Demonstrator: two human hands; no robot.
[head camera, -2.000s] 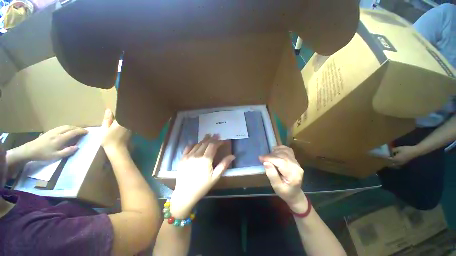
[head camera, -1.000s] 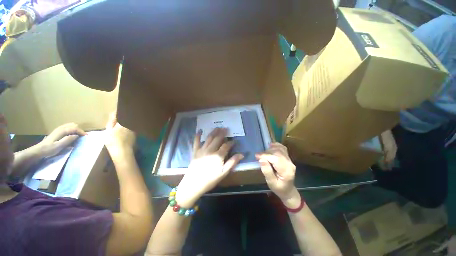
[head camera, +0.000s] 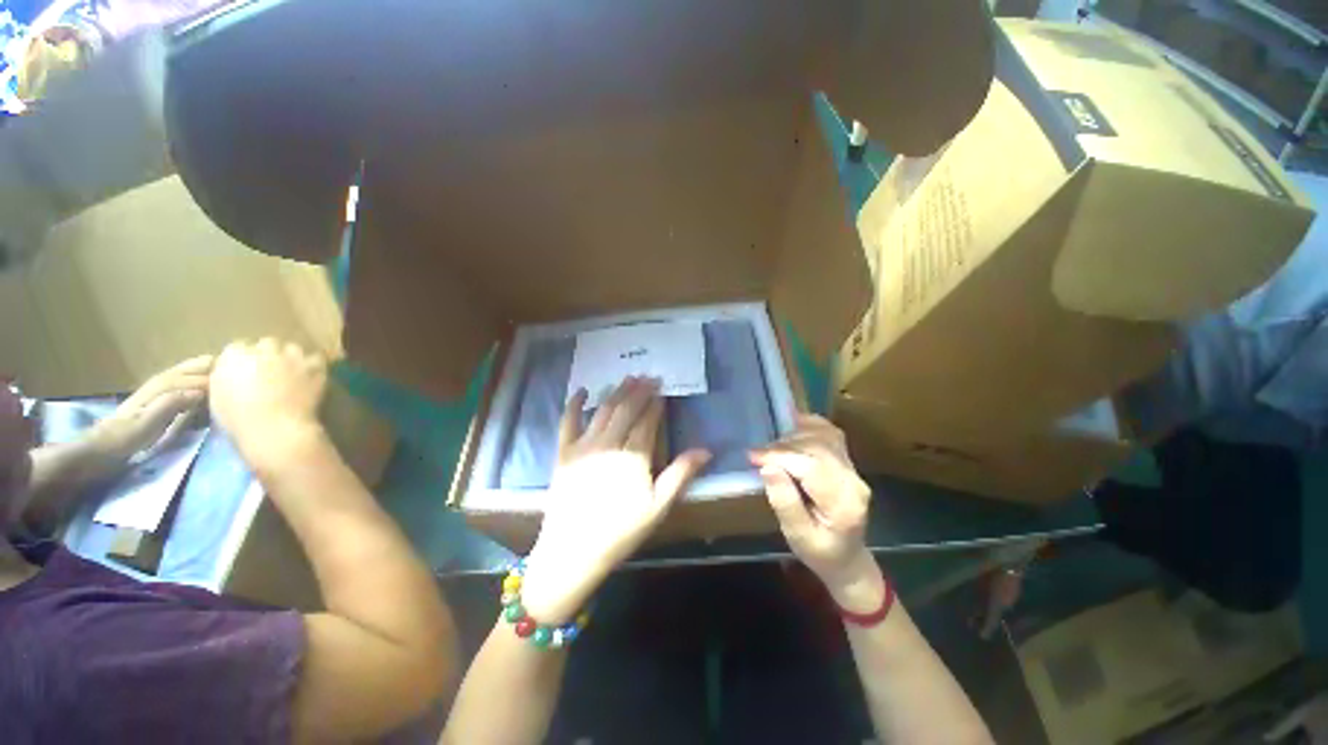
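Note:
An open brown carton (head camera: 583, 233) stands in front of me, its lid raised. A pale foam rim (head camera: 510, 396) runs inside its walls around a grey-blue bagged surface (head camera: 736, 381). A white printed card (head camera: 637, 357) lies on that surface towards the back. My left hand (head camera: 609, 466) lies flat with fingers spread, fingertips at the card's lower edge. It covers most of a brown accessory box (head camera: 664, 437). My right hand (head camera: 819, 492) is at the carton's front right corner, fingers curled with thumb and fingertips together; whether they pinch anything is not clear.
At left a person in a purple shirt (head camera: 160, 640) works at another open carton (head camera: 190, 291). At right stands a printed carton (head camera: 990, 277) with its lid up. Closed cartons (head camera: 1151, 662) lie at lower right. The green bench's front edge (head camera: 961, 547) runs below my carton.
My left hand has shifted slightly over the accessory box and card edge. My right hand stays at the corner. The left neighbour's nearer hand has moved from the carton wall towards their other hand.

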